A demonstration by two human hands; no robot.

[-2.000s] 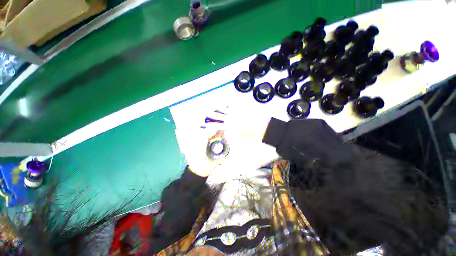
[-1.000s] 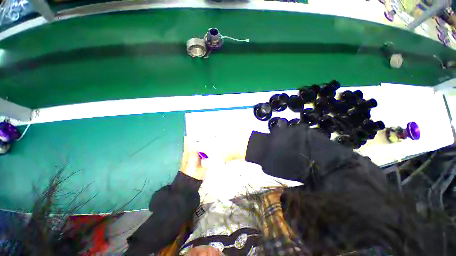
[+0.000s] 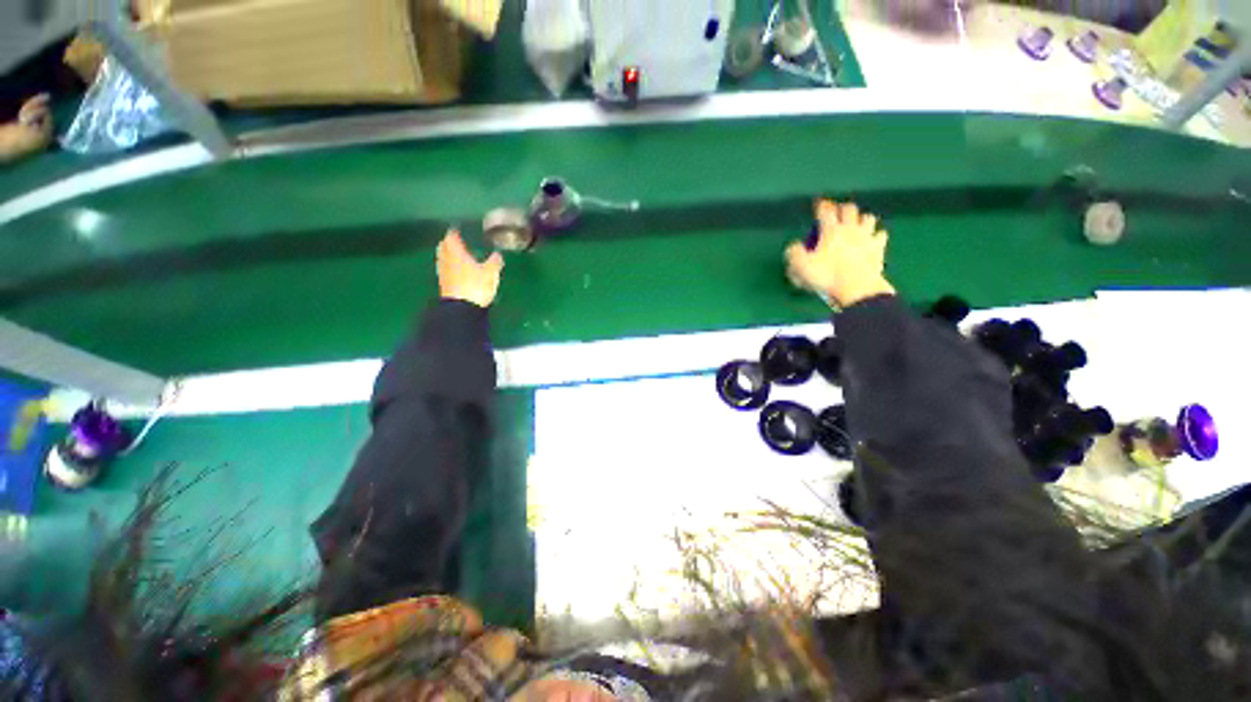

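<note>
My left hand [image 3: 471, 270] is open over the green belt, thumb and fingers apart, just short of a metallic collar [image 3: 508, 229]. A dark purple unit [image 3: 554, 206] with a thin white lead stands against the collar's right side. My right hand [image 3: 848, 257] is on another purple-ended unit [image 3: 811, 239] on the belt. Its fingers hide most of that unit. Black flanged sleeves [image 3: 788, 428] stand massed on the white sheet [image 3: 645, 501], partly hidden by my right sleeve.
A purple-ended unit [image 3: 1196, 432] lies right of the black sleeves. Another unit [image 3: 96, 432] stands at the far left. A pale round part [image 3: 1103, 222] is on the belt at right. A white rail [image 3: 604, 359] edges the belt. A cardboard box [image 3: 295, 52] and white device [image 3: 659, 48] stand beyond.
Both hands have moved from the white sheet forward over the belt and apart. My left hand, earlier by a small purple part, is now empty. My right hand is now at a unit on the belt.
</note>
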